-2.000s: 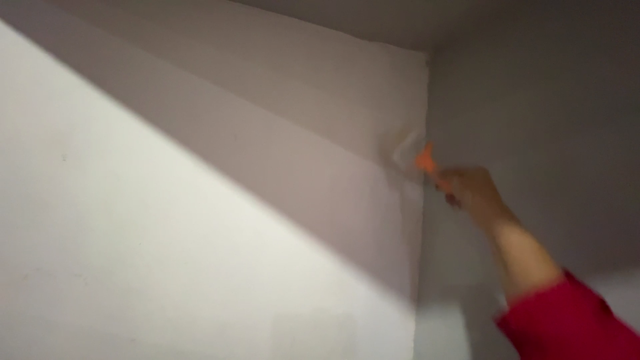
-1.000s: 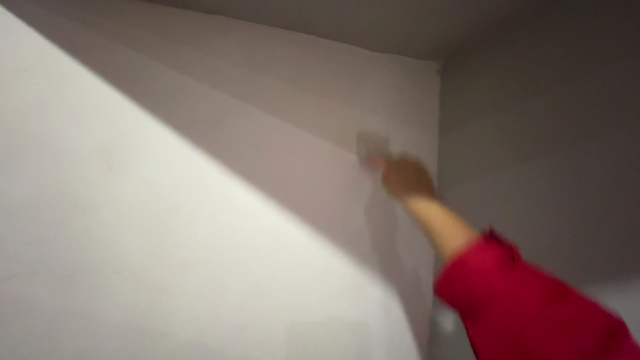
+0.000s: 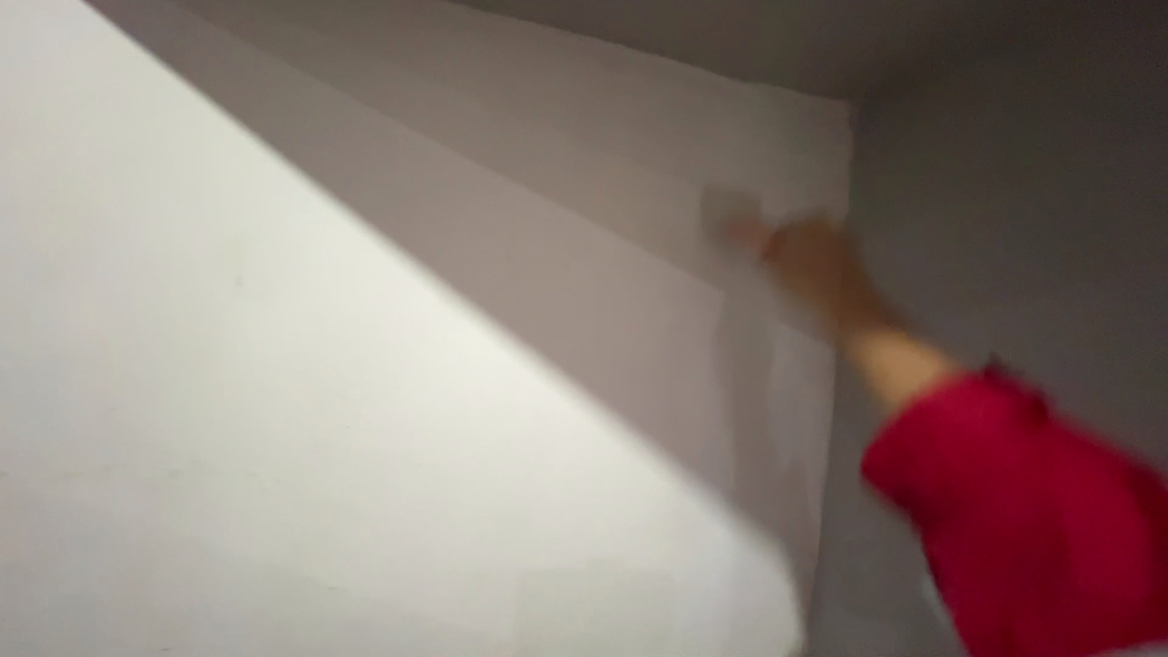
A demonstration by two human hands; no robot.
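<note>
My right hand (image 3: 817, 265), at the end of a red sleeve, is raised high against the pale wall near the room's corner. It is closed around the handle of a flat-ended hand tool (image 3: 733, 214), which looks like a brush or scraper; motion blur hides its exact kind. The tool's head points up and left, at or close to the wall (image 3: 602, 301). My left hand is not in view.
The vertical wall corner (image 3: 841, 274) runs down just behind my wrist, with a grey side wall (image 3: 1004, 228) to its right. Overhead is the dark ceiling (image 3: 776, 41). A slanting shadow edge crosses the wall.
My right hand and the tool have moved left from the corner onto the pale wall. The tool's orange part, plain two seconds ago, is now blurred.
</note>
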